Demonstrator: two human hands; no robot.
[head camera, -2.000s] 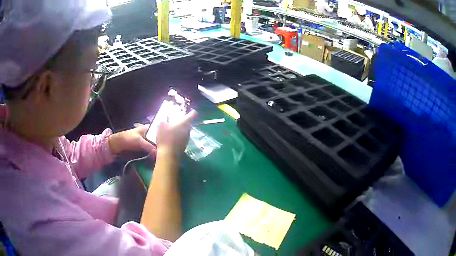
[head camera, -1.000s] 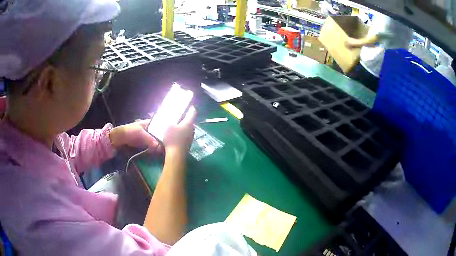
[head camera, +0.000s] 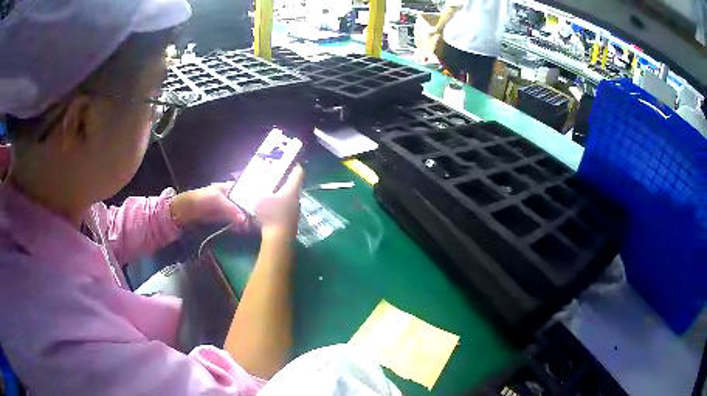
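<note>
Neither of my hands is in view. A white rounded cloth shape (head camera: 333, 373), perhaps a sleeve or cap, is cut off by the bottom edge. A pale yellow paper note (head camera: 407, 343) lies flat on the green mat (head camera: 333, 298). A black foam tray (head camera: 570, 363) with small parts in its pockets is partly visible at the bottom right. A stack of black foam trays (head camera: 496, 182) stands on the mat; most pockets look empty, and a few hold small bright bits.
A person in pink (head camera: 85, 286) sits at the left, holding a bright smartphone (head camera: 266, 170) with a cable. A clear plastic bag (head camera: 316, 220) lies by the hands. A blue crate (head camera: 647, 193) stands upright at the right. More foam trays (head camera: 356, 76) are behind.
The neighbour's phone screen shows a different picture. The person in the background who held a cardboard box has moved left. The view has shifted slightly.
</note>
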